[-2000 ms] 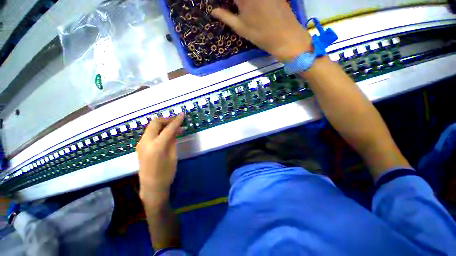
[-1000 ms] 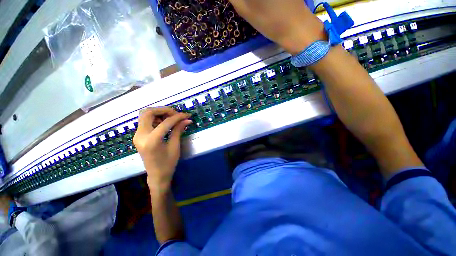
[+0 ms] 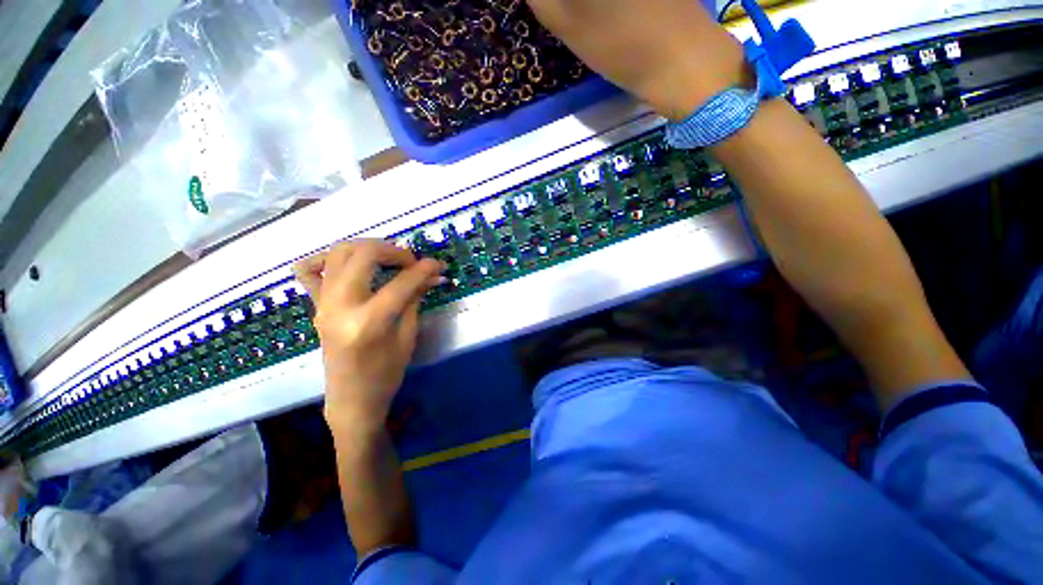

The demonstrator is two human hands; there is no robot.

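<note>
A long row of green circuit boards (image 3: pixel 538 234) runs across the view, with white block components (image 3: pixel 493 210) along its far edge. My left hand (image 3: pixel 368 299) is over the boards left of centre, fingers bent and thumb close to the fingertips; whether it holds a part cannot be told. A blue component bin (image 3: pixel 458 143) full of coils (image 3: pixel 486 71) with copper-coloured rings stands behind the boards. My right hand (image 3: pixel 641 46) reaches over the bin's right side; its fingers are cut off by the top edge. A light blue wrist strap (image 3: pixel 715 119) is on my right wrist.
A clear plastic bag (image 3: pixel 269 143) with a white label and green mark lies left of the bin. A pale conveyor rail (image 3: pixel 606 274) runs along the near side of the boards. Another person's pale sleeve (image 3: pixel 160 503) is at the lower left.
The bin and boards have shifted slightly in view. My right hand has moved up, its fingers now out of frame. My left hand's fingers have bent more and shifted slightly over the boards.
</note>
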